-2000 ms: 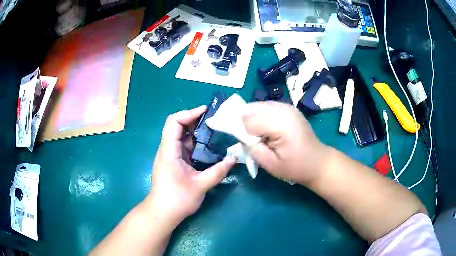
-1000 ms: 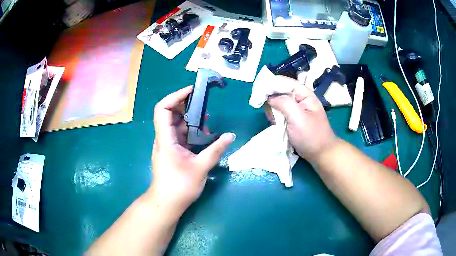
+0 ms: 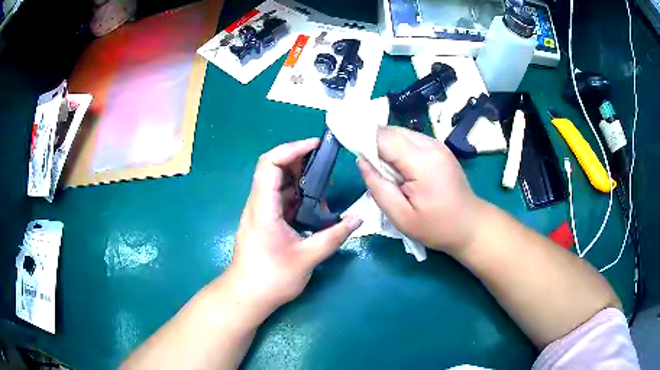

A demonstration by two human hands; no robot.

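A dark grey phone holder clamp [image 3: 319, 172] is tilted in my left hand [image 3: 278, 224], with my fingers behind it and my thumb at its lower hooked end. My right hand [image 3: 420, 189] grips a crumpled white wiping cloth [image 3: 360, 128]. The cloth covers the clamp's upper end, so that end is hidden. Part of the cloth hangs below my right hand.
Blister card packs [image 3: 327, 69] lie at the back and left. Loose mount parts [image 3: 469, 124], a solvent bottle [image 3: 506, 49] and a digital scale [image 3: 427, 27] stand behind. A yellow utility knife [image 3: 582, 154] and white cable [image 3: 606, 224] lie right. An orange-brown envelope [image 3: 79, 155] lies left.
A second ago the clamp and cloth were apart. My left hand has moved right with the clamp, and my right hand has moved left, bringing the cloth onto its upper end.
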